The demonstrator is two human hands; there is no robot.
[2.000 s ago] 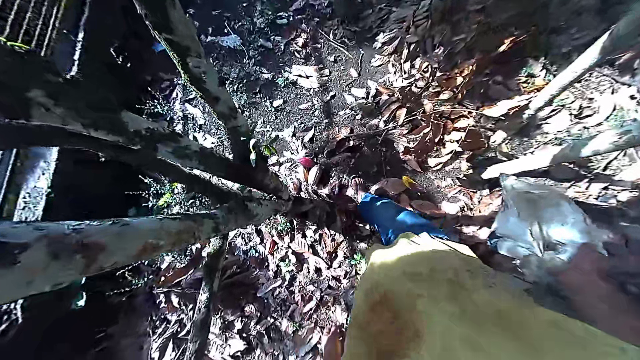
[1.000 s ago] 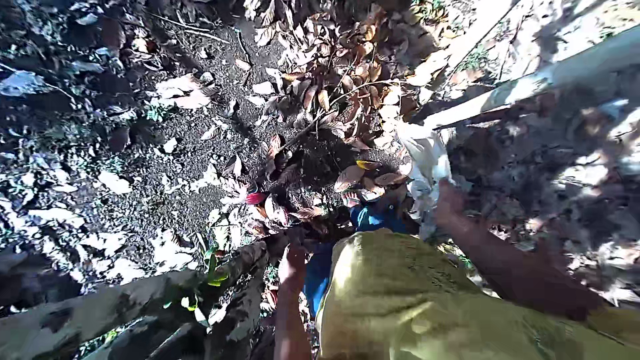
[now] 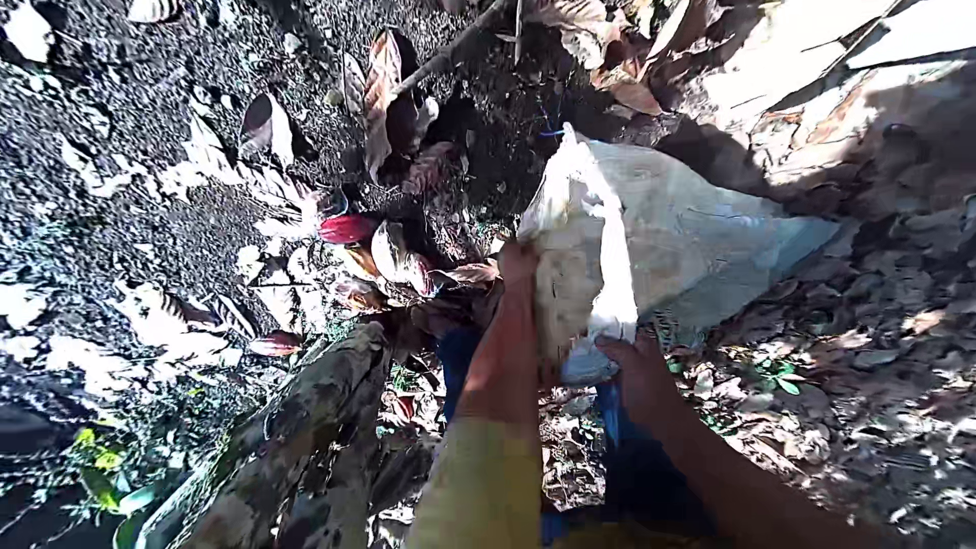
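A whitish woven plastic sack (image 3: 686,221) spreads out in front of me, right of centre, with its mouth toward me and a blue string at its far tip. My right hand (image 3: 633,362) is closed on the near edge of the sack's rim. My left hand (image 3: 518,259) is at the left edge of the sack's mouth; its fingers are partly hidden and blurred, so its grip is unclear. A red cacao pod (image 3: 347,229) lies among dry leaves left of my left hand. Another reddish pod (image 3: 276,343) lies farther left and nearer.
A mottled tree trunk (image 3: 297,442) rises at the lower left, beside green leaves (image 3: 114,473). A thin branch (image 3: 450,53) lies on the dark soil ahead. Dry leaf litter (image 3: 900,366) covers the ground at right, with pale sunlit pieces at the upper right.
The view has moved closer to the sack. My left hand, low by the trunk a second ago, is now at the sack, whose mouth is spread wider. My right hand is still at the sack.
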